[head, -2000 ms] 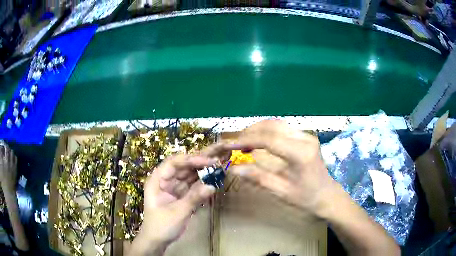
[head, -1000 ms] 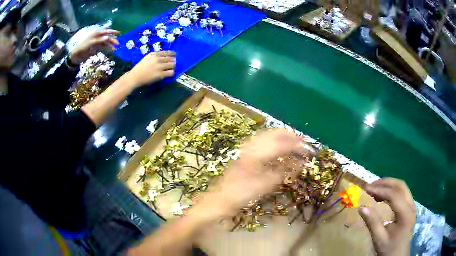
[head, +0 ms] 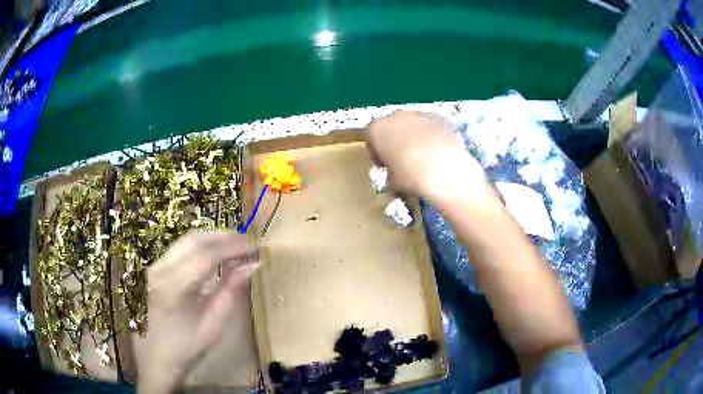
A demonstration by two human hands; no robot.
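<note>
An orange piece (head: 280, 172) with a blue and a brown wire lies at the far left of the right cardboard tray (head: 339, 265). My left hand (head: 196, 288) is blurred over the border of the middle and right trays, fingers bent; what it holds cannot be made out. My right hand (head: 408, 150) is at the right tray's far right corner, its fingers largely hidden. One white housing (head: 378, 178) shows at its fingertips; whether it is gripped is unclear. Another white housing (head: 398, 212) lies just nearer, by the tray's right wall. Brass contacts (head: 181, 185) heap in the middle tray.
Black plastic parts (head: 354, 362) pile at the right tray's near end. More brass contacts (head: 73, 269) fill the left tray. A clear bag of white housings (head: 524, 154) lies right of the trays, with an open carton (head: 628, 208) beyond. The green belt (head: 231, 69) runs behind.
The view has swung back from the left, and the other person is out of sight. My left hand has left the brass heap and drawn nearer. My right hand has moved to the white housings.
</note>
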